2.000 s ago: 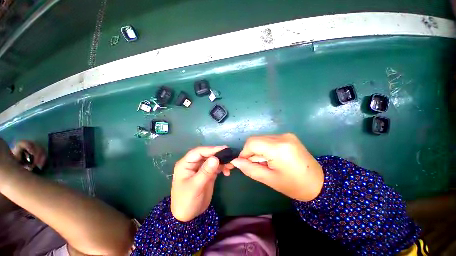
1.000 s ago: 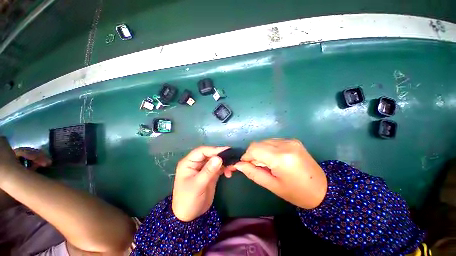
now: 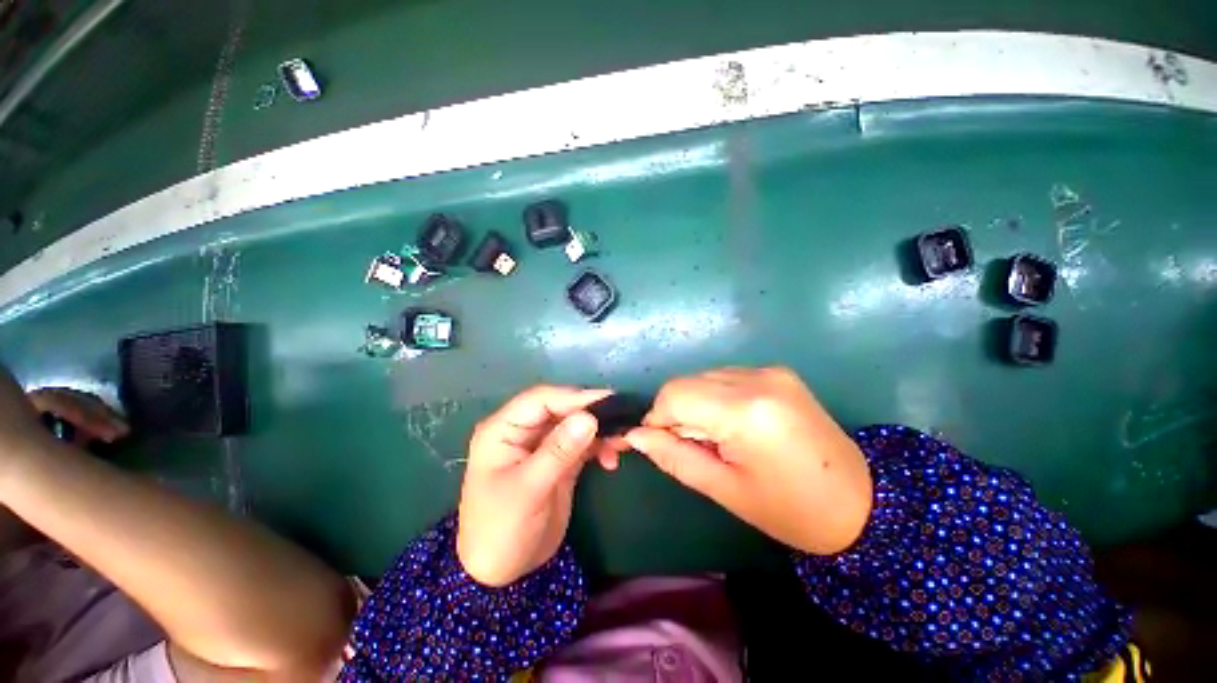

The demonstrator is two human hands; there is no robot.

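A small black housing (image 3: 618, 411) is held between my two hands in front of me, largely hidden by the fingers. My left hand (image 3: 527, 474) grips its left side with thumb and fingers. My right hand (image 3: 754, 451) pinches its right side, fingertips close to the left ones. Whether the right fingertips also hold a tiny part cannot be told. A black shell (image 3: 591, 295) lies on the bench beyond my hands. A shell with a green board (image 3: 430, 330) lies further left, near several black housings and small white parts.
Three open black shells (image 3: 944, 254) lie at the right. A black tray (image 3: 184, 380) is at the left, beside a neighbouring person's arm (image 3: 174, 534). A white rail (image 3: 601, 114) crosses behind; beyond it a unit (image 3: 302, 79) lies on the belt.
The unit on the belt has shifted left. Both hands keep nearly the same grip on the black housing. The view has shifted slightly.
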